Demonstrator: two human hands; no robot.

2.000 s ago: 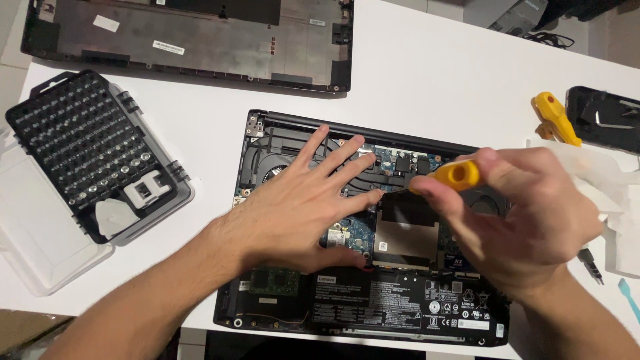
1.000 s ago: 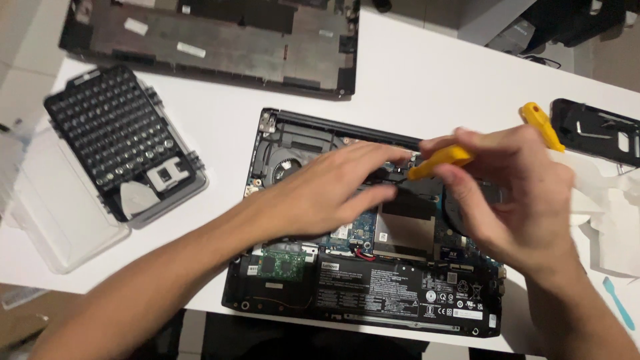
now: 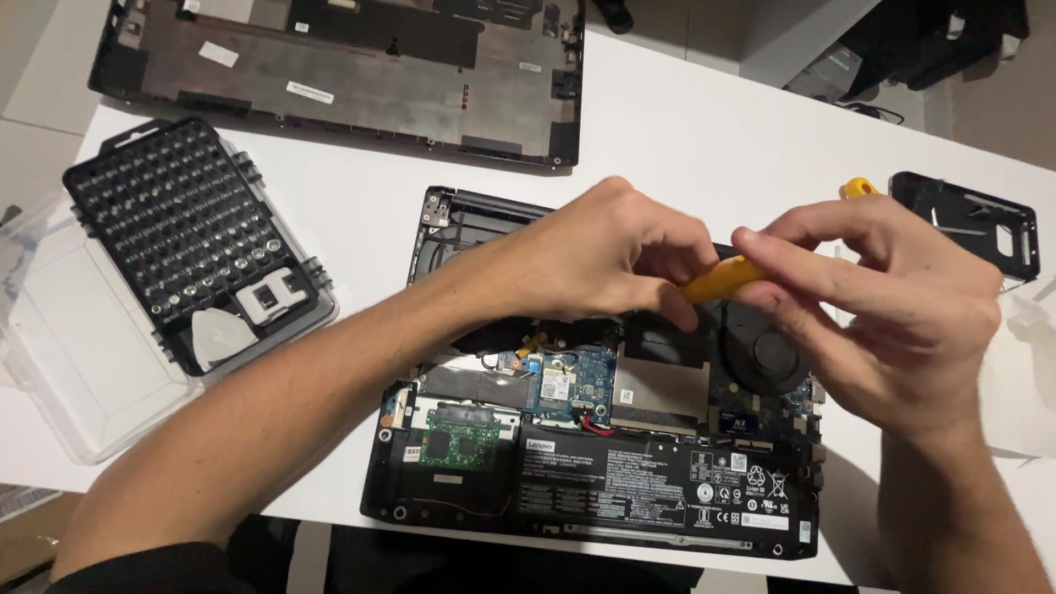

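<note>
An opened Lenovo laptop point(image 3: 462, 503) lies with its insides facing up, its battery point(image 3: 610, 478) along the near edge. Above its heatsink area, my right hand point(image 3: 874, 305) grips a yellow screwdriver handle point(image 3: 722, 279) between thumb and fingers. My left hand point(image 3: 635, 256) closes on the handle's other end, thumb and fingers bent around it; the tip is hidden by the fingers. A black cooling fan point(image 3: 767, 351) shows just below my right hand, and a metal shield plate point(image 3: 660, 388) sits in the laptop's middle.
A bit set point(image 3: 190, 223) with a clear lid lies at left. The laptop's bottom cover point(image 3: 346, 82) is at the back. A second yellow tool point(image 3: 860, 188), a black tray-like shell point(image 3: 965, 223) holding metal pieces, and white paper point(image 3: 1023, 363) lie at right.
My left hand was spread flat over the laptop two seconds ago; it has lifted and come to the yellow handle. My right hand still holds the screwdriver, now tilted differently.
</note>
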